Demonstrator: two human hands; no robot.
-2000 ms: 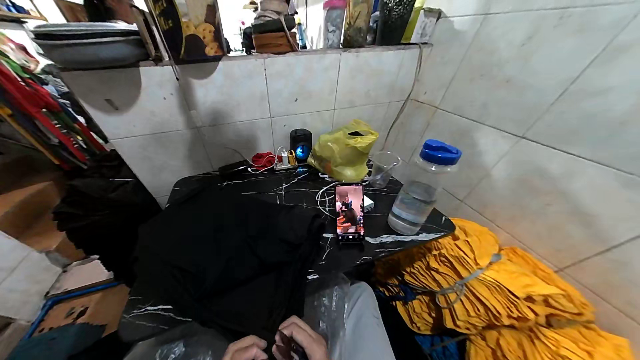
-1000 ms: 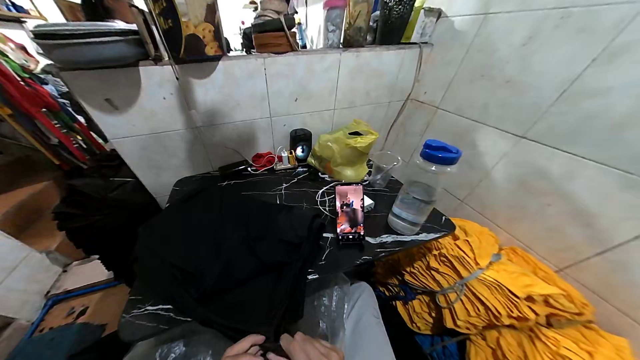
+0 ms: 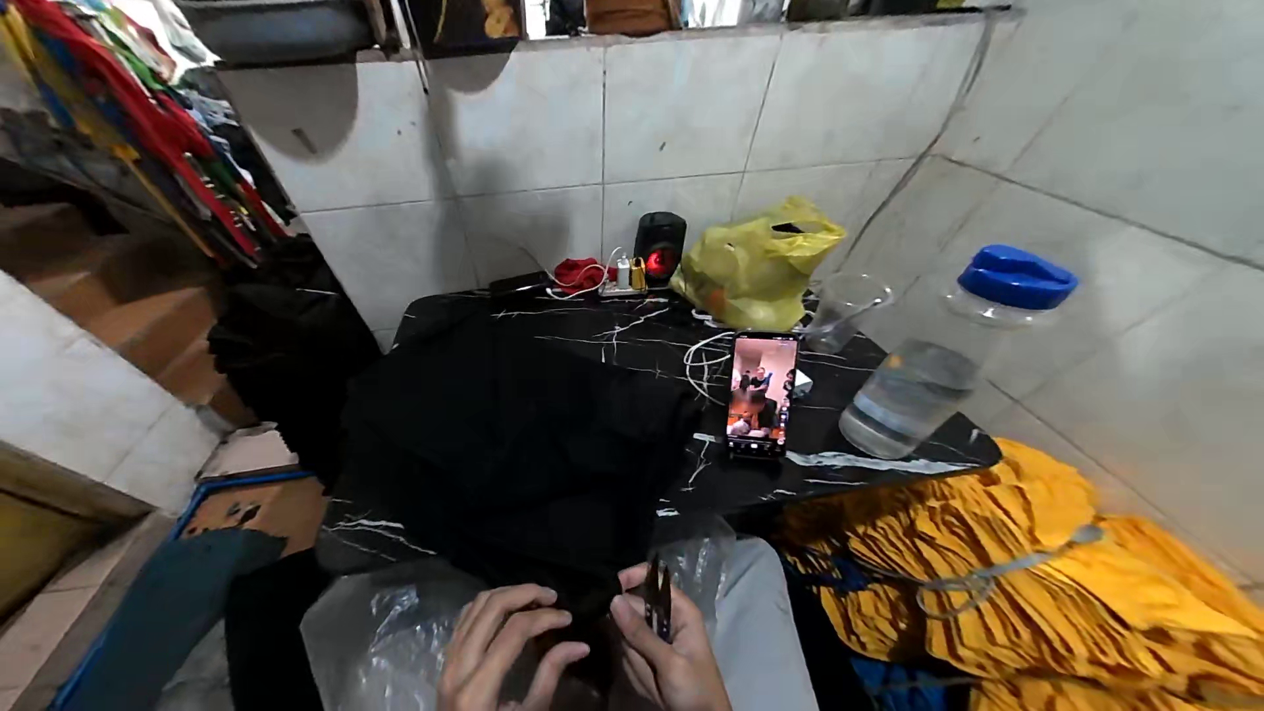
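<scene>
Black fabric [image 3: 523, 434] is spread over the left part of a black marble-patterned table [image 3: 829, 479] and hangs down toward my lap. My right hand [image 3: 667, 637] grips a small dark metal tool [image 3: 657, 595], perhaps thread snips, its points upward, beside the fabric's near edge. Just left of it, my left hand [image 3: 513, 642] is at the fabric with curled, parted fingers; whether it pinches any cloth is hard to see. A clear plastic sheet [image 3: 385, 632] lies across my lap beneath the hands.
On the table stand a lit phone [image 3: 760, 395], a water bottle with a blue lid [image 3: 918, 365], a plastic cup [image 3: 844, 311], a yellow plastic bag [image 3: 760, 262] and a small black speaker [image 3: 660, 247]. Tied orange fabric bundles [image 3: 987, 573] lie at the right. Tiled walls [image 3: 681, 118] enclose the table.
My hands have come farther into view and moved apart, and the dark tool now shows upright in my right hand. The view has tilted down.
</scene>
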